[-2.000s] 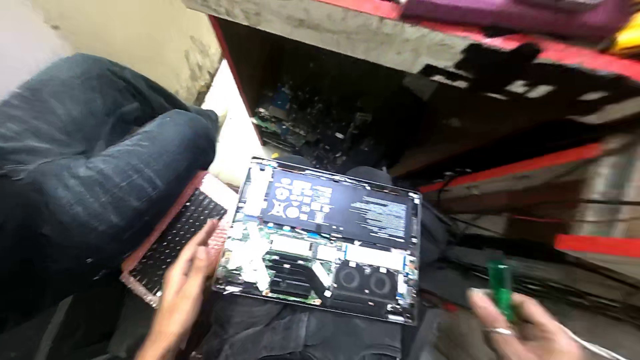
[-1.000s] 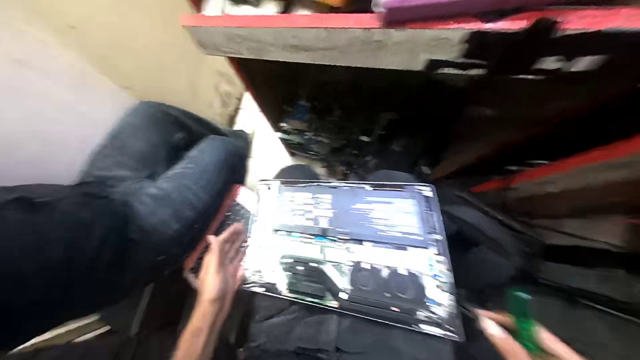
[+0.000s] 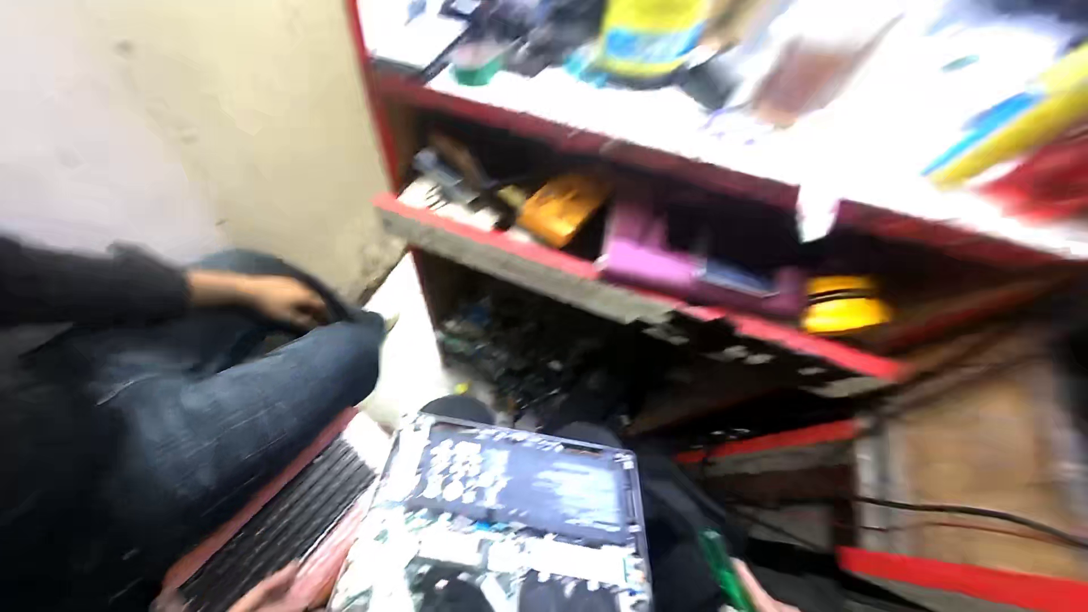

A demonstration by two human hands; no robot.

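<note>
An opened laptop base [image 3: 510, 544] lies on my lap at the bottom centre, its battery [image 3: 523, 484] and circuit board [image 3: 399, 561] exposed; the lower part is cut off by the frame. My left hand [image 3: 276, 591] is at the laptop's left side, partly out of frame, beside a pinkish laptop part with a black keyboard [image 3: 280, 518]; whether it grips anything is unclear. To the laptop's right, my right hand [image 3: 756, 591] holds a green-handled tool [image 3: 722, 569], blurred, its tip not discernible.
A seated person in jeans [image 3: 255, 399] is close on the left, one hand [image 3: 285, 297] over the leg. Ahead stands a red-edged bench [image 3: 680, 161] with cluttered items; its lower shelf [image 3: 527, 263] holds a purple object [image 3: 650, 255] and a yellow object [image 3: 841, 304]. A black cable [image 3: 960, 508] runs at the right.
The view has tilted up, bringing the benchtop into sight. The other person's hand now shows over their leg. The green tool remains in my right hand.
</note>
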